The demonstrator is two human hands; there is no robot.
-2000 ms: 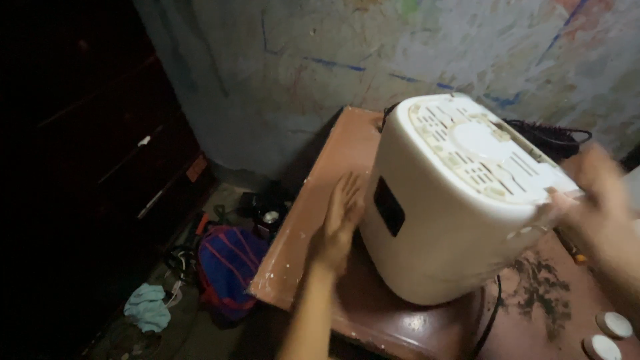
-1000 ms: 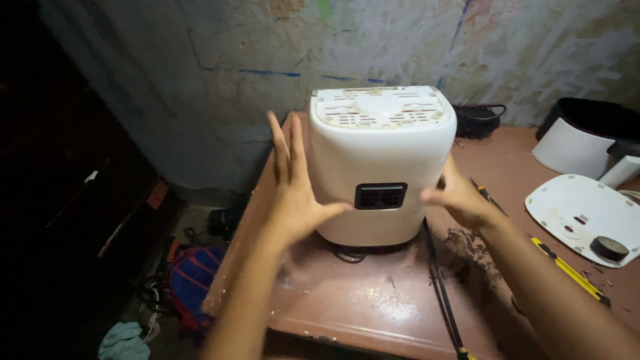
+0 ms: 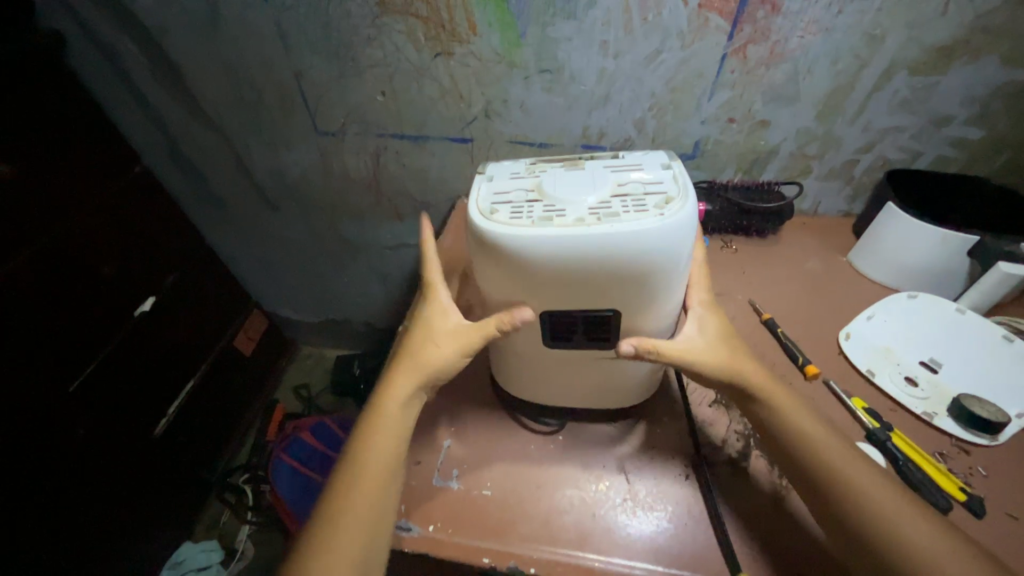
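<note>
A white air fryer body (image 3: 580, 272) stands upright on the brown table, its slotted top uncovered and a black vent on the side facing me. My left hand (image 3: 448, 328) is at its left side with fingers spread, the thumb near the vent; whether it touches the housing I cannot tell. My right hand (image 3: 704, 336) rests against the right side, its thumb beside the vent's lower right corner and its fingers partly hidden behind the housing. A black power cord (image 3: 704, 480) runs from the body toward the table's front edge.
On the right lie a small screwdriver (image 3: 784, 340), a black-handled screwdriver (image 3: 896, 464), a yellow utility knife (image 3: 920, 456), loose screws and a white plastic cover (image 3: 888, 340). Behind them stands a white-and-black fryer basket (image 3: 912, 252). A hairbrush (image 3: 748, 210) lies by the wall. The table's left edge drops to a cluttered floor.
The air fryer body, tilted two seconds ago, has come upright with its vent toward me. My right hand has moved from its top edge down to its right side. The view has shifted.
</note>
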